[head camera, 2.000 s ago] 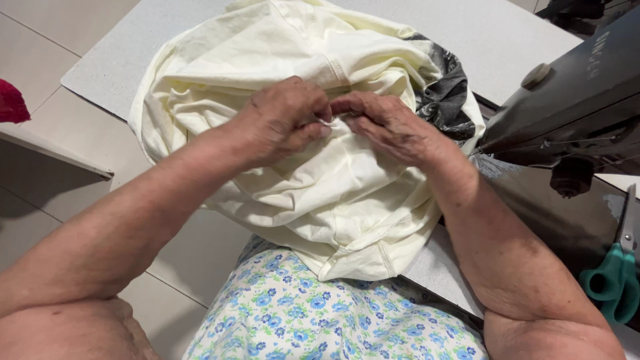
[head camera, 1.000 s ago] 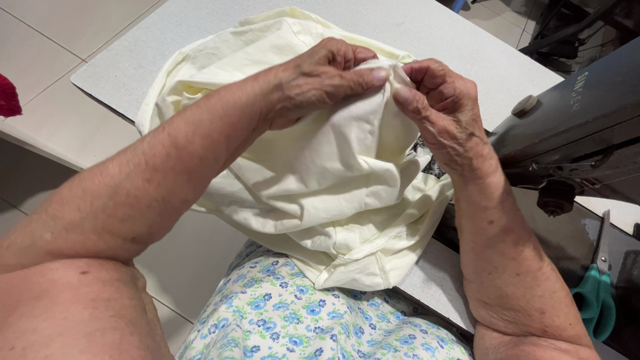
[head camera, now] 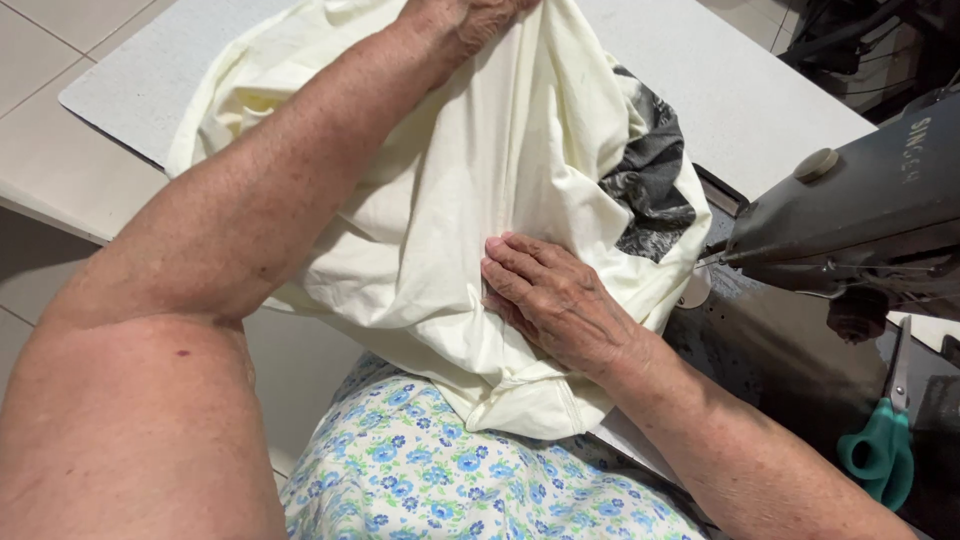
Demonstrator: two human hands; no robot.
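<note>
A pale yellow cloth garment (head camera: 450, 247) with a black-and-grey printed patch (head camera: 651, 180) lies bunched over the table edge and down onto my lap. My left hand (head camera: 480, 26), at the top edge of the view, pulls the fabric up and away; its fingertips are partly cut off by the frame. A seam runs down from it in a stretched line. Low on that seam rests my right hand (head camera: 559, 300), fingers together against the cloth; whether it pinches any fabric cannot be seen.
At the right stands a black Singer sewing machine (head camera: 847, 202), its needle area beside the garment. Teal-handled scissors (head camera: 877, 450) lie on its dark bed. Under the garment is a white tabletop (head camera: 750, 82). A floral cloth (head camera: 442, 465) covers my lap.
My hands were close together at the fabric; now they are far apart. The left has moved up and away, the right down toward my lap, and the seam between them is drawn out.
</note>
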